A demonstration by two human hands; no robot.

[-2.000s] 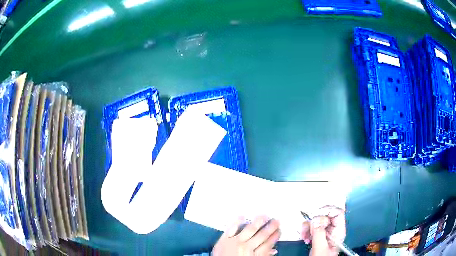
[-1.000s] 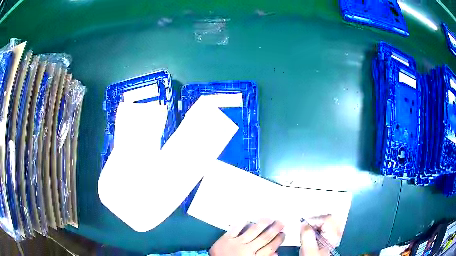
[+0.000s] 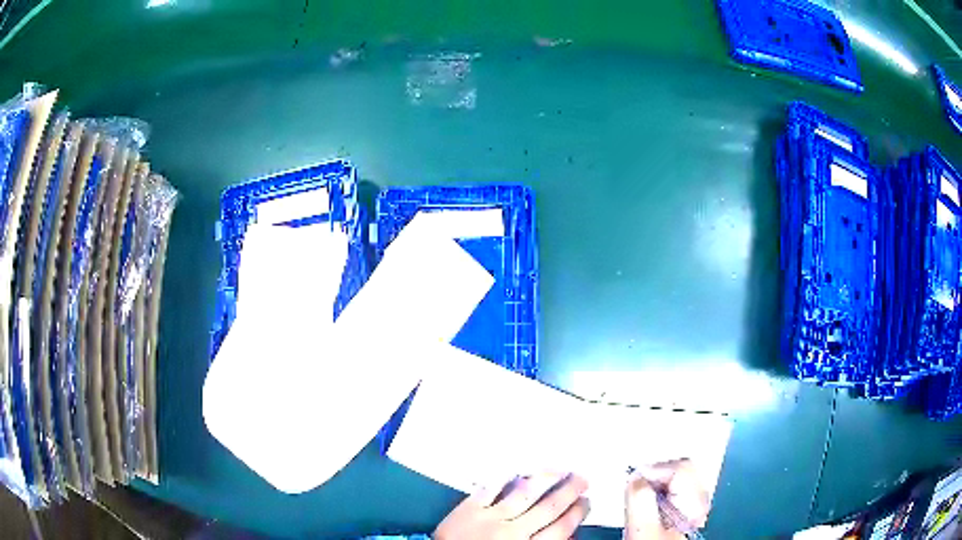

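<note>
A long, bright white paper strip lies curled over two blue plastic housings, and its right part lies flat toward the wearer. My left hand rests on the strip's lower edge with fingers spread, holding nothing. My right hand holds a thin pen in its fingertips, the tip at the paper. No writing can be made out on the paper. Each housing shows a small white label at its far end. Both hands are cut off by the bottom edge.
Divider sheets with shiny film stand layered at the left. Stacks of blue housings lie at the right. Another blue housing lies at the top right. Clear film lies on the green bench. Dark and white items show at the bottom right.
The camera view has shifted, moving the bench things in the picture. My right hand and pen have moved slightly on the paper. My left hand still rests on the strip.
</note>
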